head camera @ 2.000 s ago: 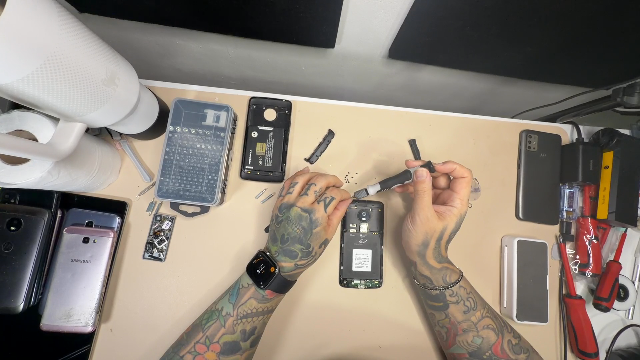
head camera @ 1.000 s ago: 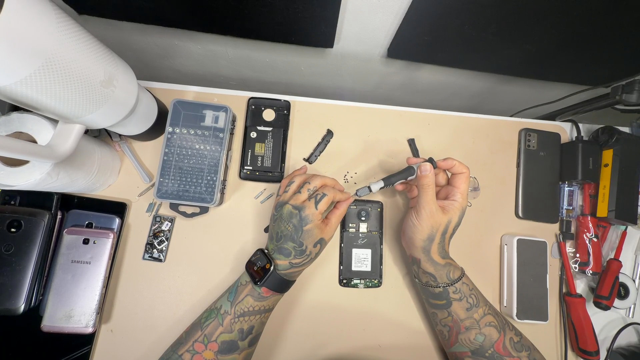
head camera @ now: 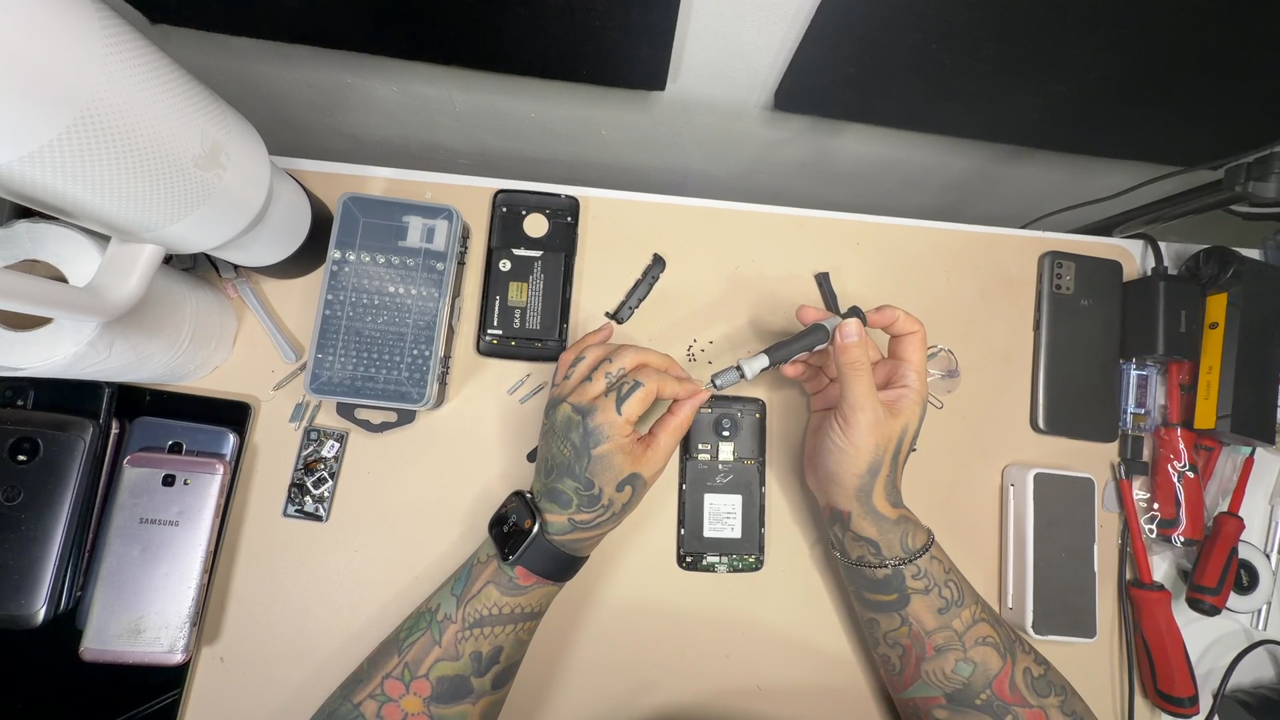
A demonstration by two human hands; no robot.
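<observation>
My right hand [head camera: 865, 400] holds a grey precision screwdriver [head camera: 790, 347] by its handle, tilted down to the left. Thumb and forefinger of my left hand [head camera: 615, 430] pinch the small bit at its tip. Just below the tip lies an opened smartphone [head camera: 723, 500], its battery bay and lower circuit board exposed. Several tiny screws [head camera: 698, 350] are scattered above that phone. A black plastic phone part [head camera: 637, 288] rests beyond my left hand, and loose driver bits [head camera: 524, 387] lie beside its knuckles. The back cover with a Motorola battery [head camera: 525, 300] is farther left.
A clear-lidded bit case [head camera: 385, 300] and a tray of small metal parts [head camera: 315, 473] lie to the left, near stacked phones [head camera: 155, 560] and a large white tumbler [head camera: 130, 130]. On the right are a dark phone [head camera: 1077, 345], a white box [head camera: 1050, 552] and red screwdrivers [head camera: 1160, 620].
My left fingers have come up from beside the phone's top to the screwdriver's tip and now pinch the bit there. The screwdriver stays in my right hand.
</observation>
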